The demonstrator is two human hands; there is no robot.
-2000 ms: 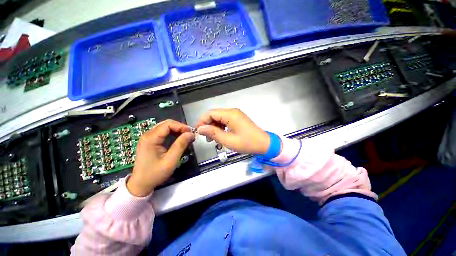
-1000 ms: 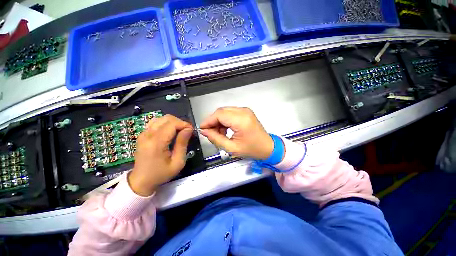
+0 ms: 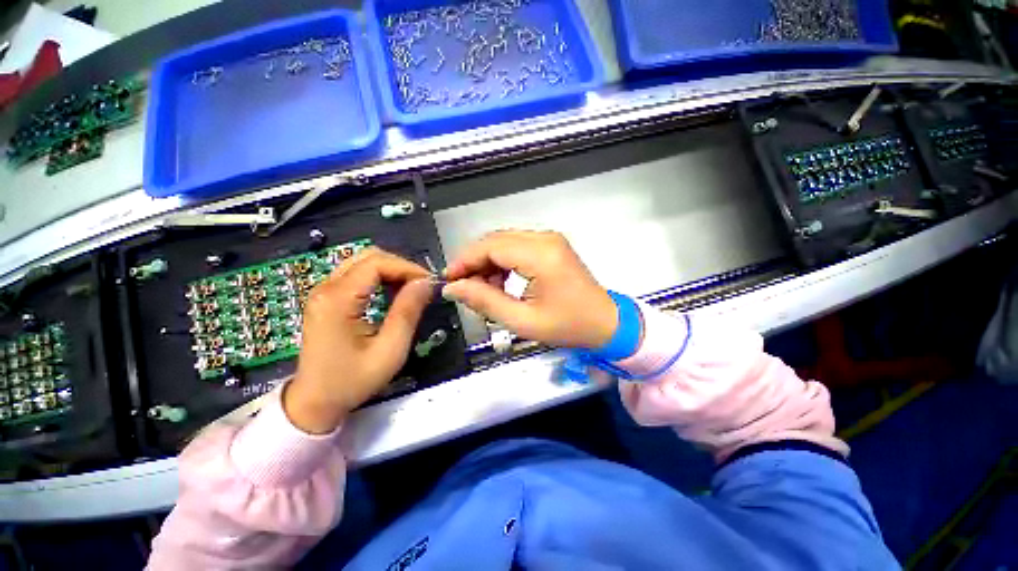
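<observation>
My left hand (image 3: 355, 332) and my right hand (image 3: 540, 292) meet fingertip to fingertip over the right edge of a black pallet. Between the pinched fingertips is a tiny silvery leaded component (image 3: 437, 277); its wire legs are barely visible. The pallet (image 3: 156, 323) frames a green PCB panel (image 3: 251, 318) with pale and dark parts. My left hand covers the panel's right part. A blue wrist strap (image 3: 627, 327) is on my right wrist.
Blue bins (image 3: 262, 123), (image 3: 491, 67), (image 3: 714, 28) stand behind the rail with loose components. Spare panels (image 3: 76, 139) lie at left. Another pallet (image 3: 56, 441) sits left. Pallets with panels (image 3: 848, 167) sit right, beyond a pale track section (image 3: 625, 223). Clamp levers (image 3: 268, 218) form a V.
The near pallet and the pallets at right have shifted slightly to the right in view. Both hands stay together at the fingertips, with small finger movements around the component.
</observation>
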